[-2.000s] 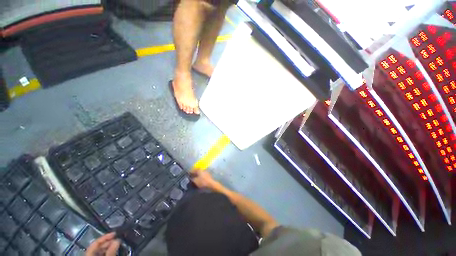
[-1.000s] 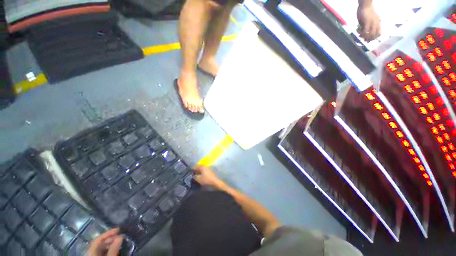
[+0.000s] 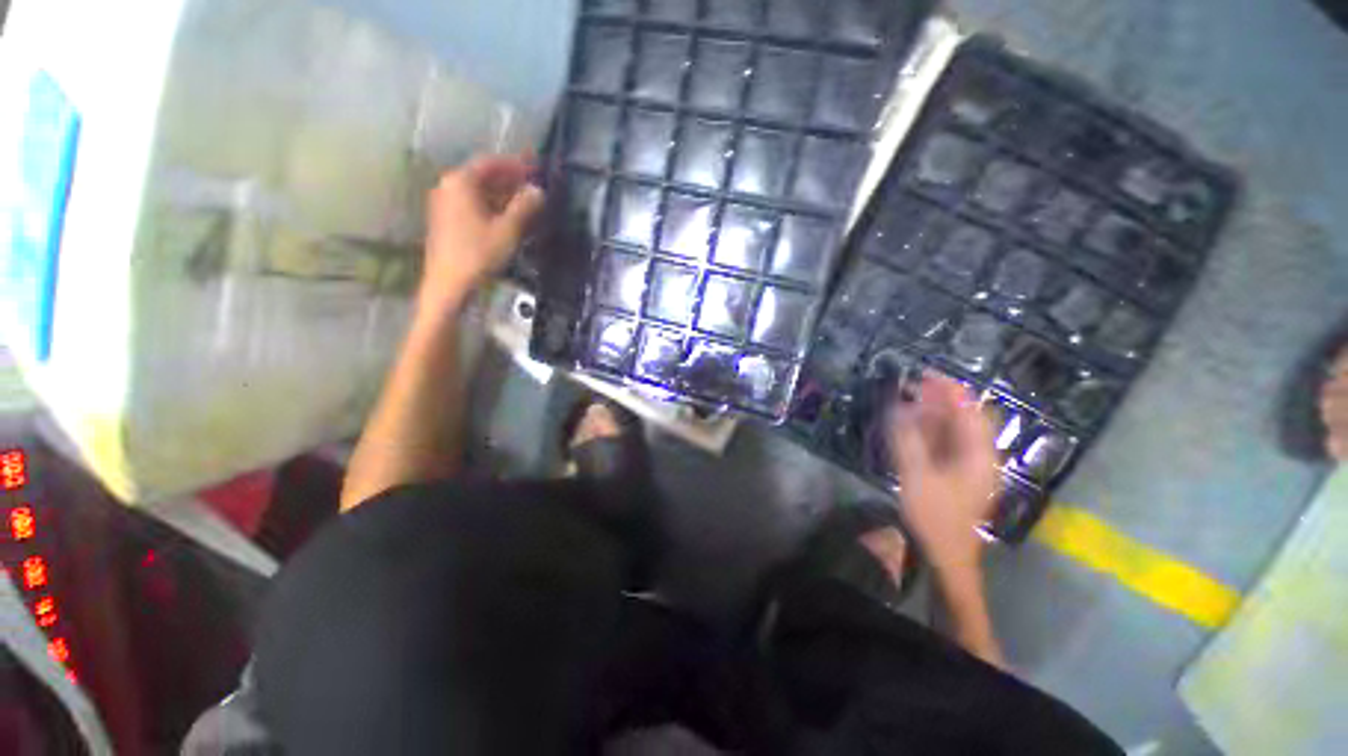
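Observation:
The left-hand black tray [image 3: 702, 192] lies on the floor, with a grid of mostly empty-looking, shiny pockets. A white tray [image 3: 905, 111] shows as a pale edge beside and below it. The right-hand black tray [image 3: 1035, 251] has squarish parts [image 3: 968, 244] in many pockets. My left hand [image 3: 481, 222] is at the left tray's left edge, fingers curled; whether it grips anything is unclear. My right hand [image 3: 946, 436] is blurred over the near part of the right-hand tray; its fingertips and any part in them cannot be made out.
A pale worn crate [image 3: 296, 236] stands close at the left. Red LED digits [image 3: 33, 561] glow at lower left. My sandaled feet are below the trays. Yellow line marking [image 3: 1138, 564], a pale stool or box top [image 3: 1286, 635] and part of another person's foot [image 3: 1335, 399] are at the right.
The view has swung left and down, so the trays now show at upper centre. My left hand has moved to the left tray's outer edge, my right hand over the right tray's near part.

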